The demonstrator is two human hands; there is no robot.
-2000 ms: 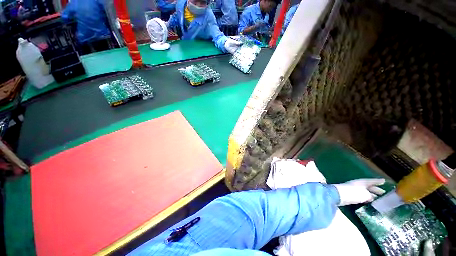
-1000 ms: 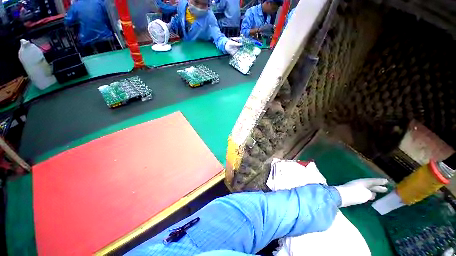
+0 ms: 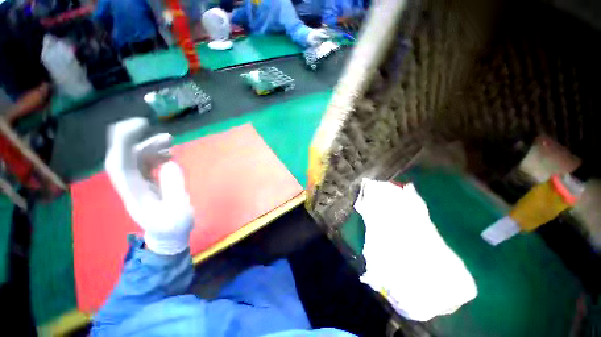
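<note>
My left hand (image 3: 151, 191), in a white glove, is raised over the left part of the red mat (image 3: 224, 178). Its fingers are apart and curved, and it holds nothing. It is blurred. My right hand is out of the picture. A yellow-orange nozzle (image 3: 537, 205) with a whitish tip points down to the left over the green booth mat (image 3: 527, 283). No hand is seen on it. A large white cloth (image 3: 412, 253) lies at the booth's front edge.
Two circuit boards lie on the dark conveyor (image 3: 227, 92), one left (image 3: 178, 101), one nearer the middle (image 3: 269, 79). A person across it has a gloved hand at another board (image 3: 321, 54). The brown foam-lined booth wall (image 3: 375, 125) stands at the right.
My left hand has swung from beside the nozzle to above the red mat. The circuit board under the nozzle is out of sight. The view has shifted, and the person opposite has lowered their board.
</note>
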